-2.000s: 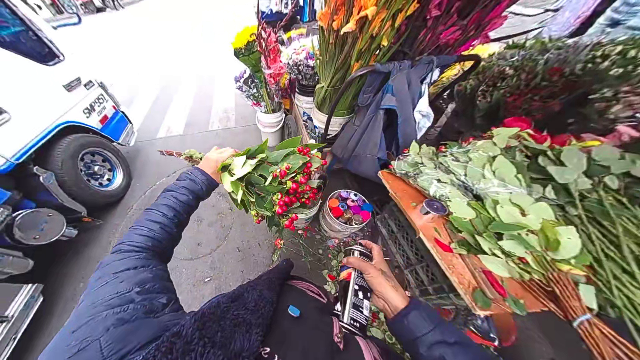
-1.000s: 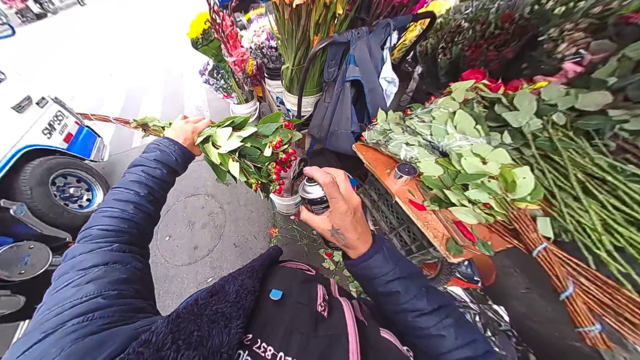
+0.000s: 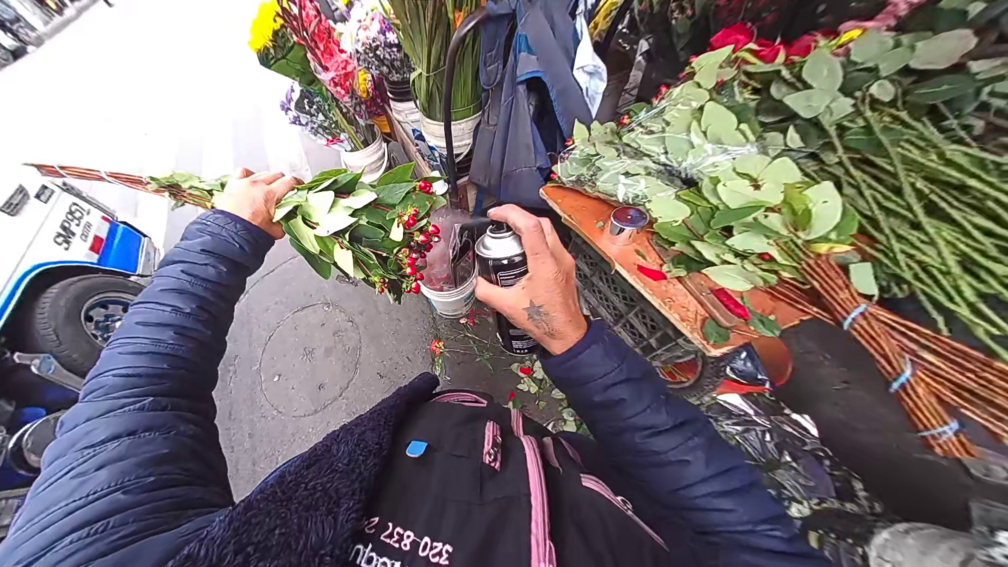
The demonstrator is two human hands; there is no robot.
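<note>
My left hand (image 3: 253,201) is closed round the stems of a bunch of leafy branches with red berries (image 3: 362,228), held out sideways with its bare stem ends to the left. In my right hand (image 3: 539,279) is a black spray can (image 3: 504,268), upright, its silver top just right of the berries. My index finger rests at the can's nozzle. Some haze hangs between can and berries, above a white bucket (image 3: 450,299). The can's spray cap (image 3: 628,222) or a similar small silver and purple cap sits on the orange wooden board (image 3: 583,209).
Buckets of flowers (image 3: 366,156) and a dark jacket (image 3: 512,102) on a black handle stand ahead. Tied stem bundles (image 3: 890,354) and leafy branches lie at the right, over a black crate (image 3: 630,299). A vehicle wheel (image 3: 90,315) is at the left. Cut leaves lie on the pavement.
The spray can, low near my body two seconds ago, has come up beside the berries. My left hand still holds the bunch, now turned more level. The view has shifted.
</note>
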